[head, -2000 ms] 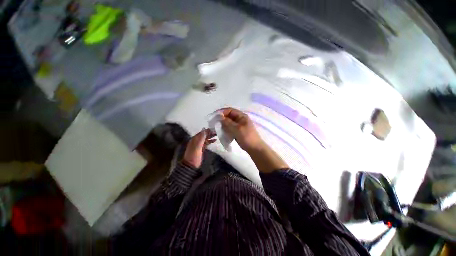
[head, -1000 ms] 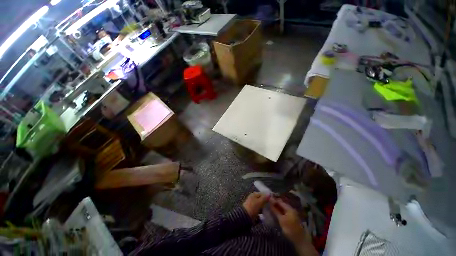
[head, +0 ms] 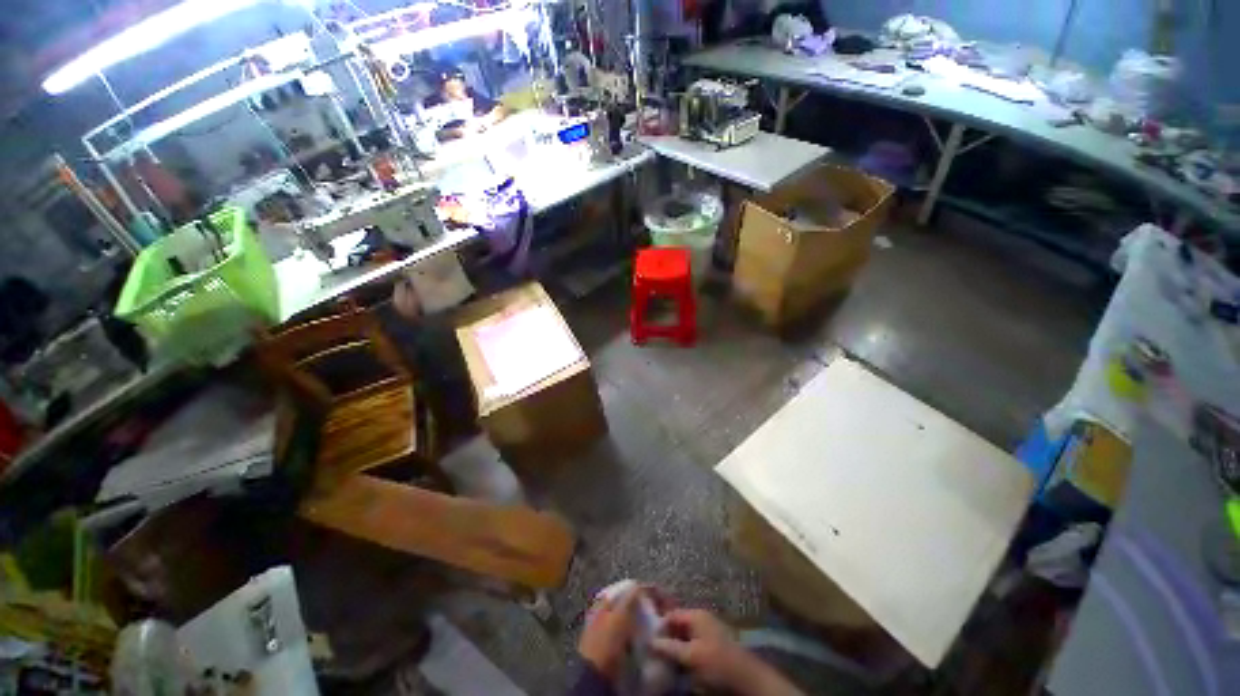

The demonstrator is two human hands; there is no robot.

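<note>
My left hand (head: 611,636) and my right hand (head: 707,650) are close together at the bottom centre, fingers closed on a small pale piece (head: 645,628). The piece is blurred; I cannot tell what it is, though it looks like thin cloth or paper. Curved lilac pieces (head: 1164,587) lie on the grey table (head: 1108,659) at the lower right edge, partly cut off by the picture's rim.
A white-topped box (head: 877,496) stands right of my hands. A red stool (head: 664,292), cardboard boxes (head: 816,258), a wooden chair (head: 367,424), a plank (head: 442,530) and a green basket (head: 204,286) stand around. A person sits at the lit sewing machines.
The view has swung left from the pressing table to the floor and workshop. The iron and white board have left the picture. Both hands stay together on the pale piece.
</note>
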